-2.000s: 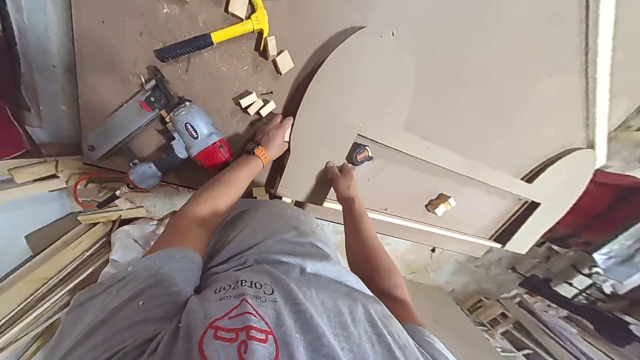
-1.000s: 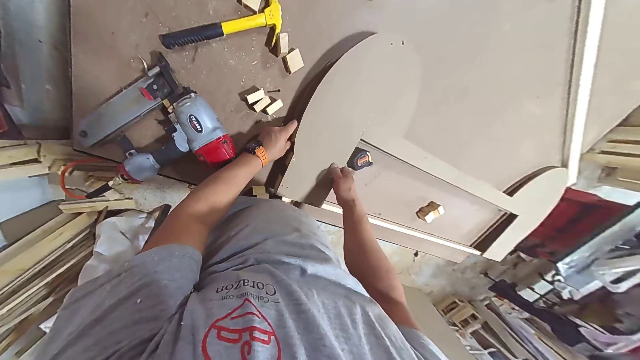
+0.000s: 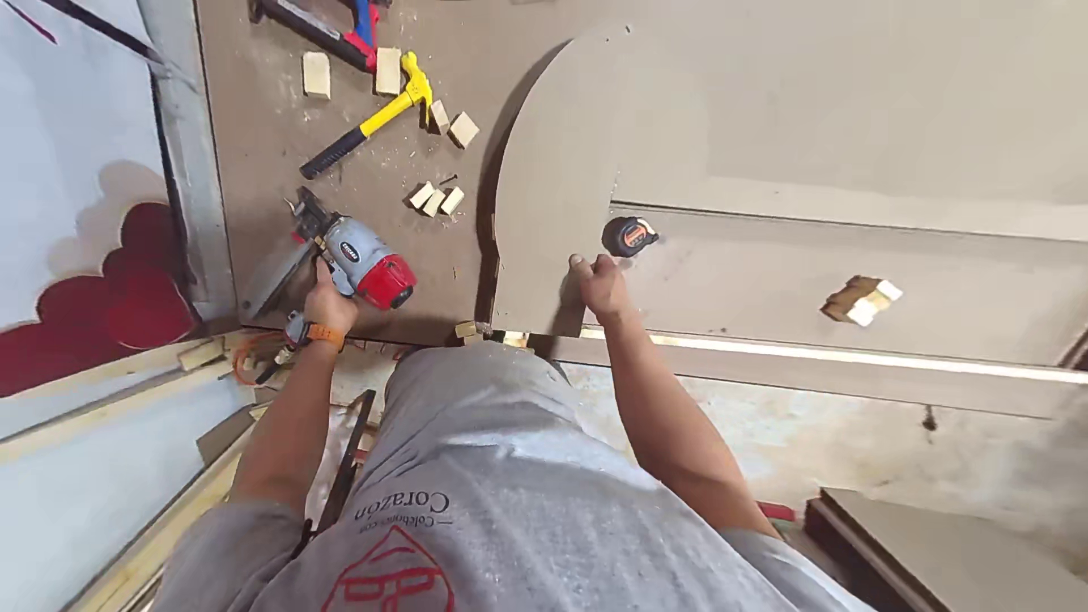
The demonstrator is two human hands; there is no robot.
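At the left of the table, my left hand (image 3: 330, 302) is closed around the handle of a grey and red pneumatic nailer (image 3: 361, 259), which lies on its side. A curved MDF panel (image 3: 552, 187) lies over the brown tabletop. My right hand (image 3: 602, 287) grips the panel's inner edge near its lower end, thumb on top and fingers curled. Just above that hand sits a black tape measure (image 3: 629, 236). Several small wood blocks (image 3: 433, 201) and a screw or nail (image 3: 449, 179) lie between the nailer and the panel.
Beyond the nailer are a yellow claw hammer (image 3: 374, 123), more wood blocks (image 3: 316, 75) and a dark-handled tool (image 3: 314, 32). A notched wood block (image 3: 860, 300) sits at right. An air hose (image 3: 246, 361) hangs by the table's near left corner, above wood strips (image 3: 187, 510).
My left hand has left the panel's curved edge and taken hold of the nailer's handle. My right hand stays at the panel beside the tape measure. The view has shifted.
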